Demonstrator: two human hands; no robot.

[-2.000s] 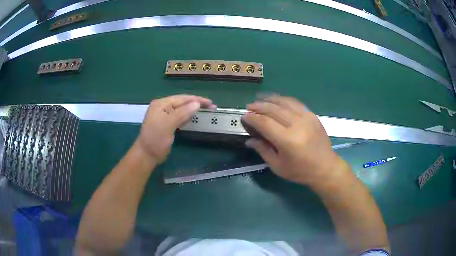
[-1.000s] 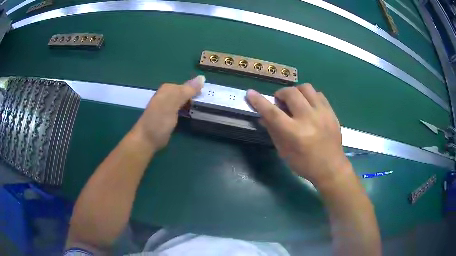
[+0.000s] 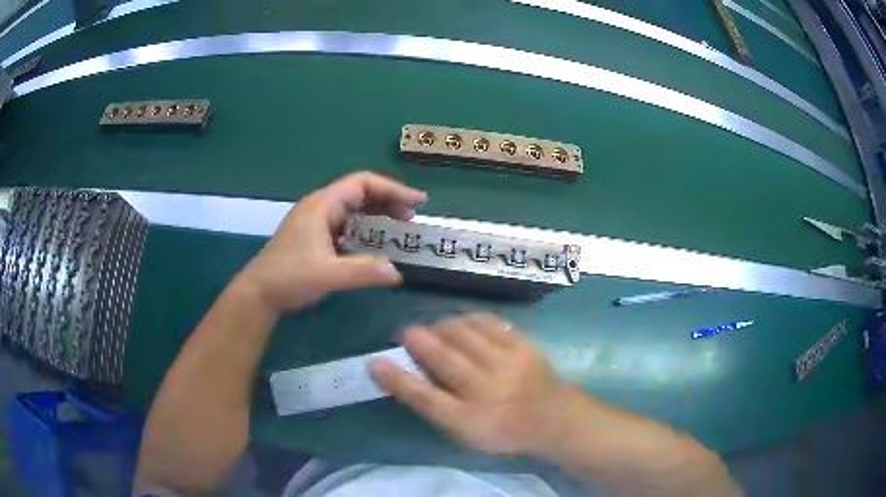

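A grey fixture bar with a row of notched cavities lies over the silver strip at the centre, on top of a darker bar or block. My left hand is around its left end, thumb in front and fingers behind. A smooth silver-white cover plate with groups of tiny holes lies nearer to me, slightly tilted. My right hand, slightly blurred, has its fingers over the plate's right end, which is hidden; whether it grips the plate is unclear.
Two brass-coloured six-hole blocks, one at centre and one at left, lie beyond. Stacked fixture bars stand left, above a blue bin. At right are a thin tool, a blue pen-like stick, a small bar and pointed tools.
The cover plate has come off the bars and moved toward me with my right hand. The notched cavities now show. My left hand stays at the bars' left end.
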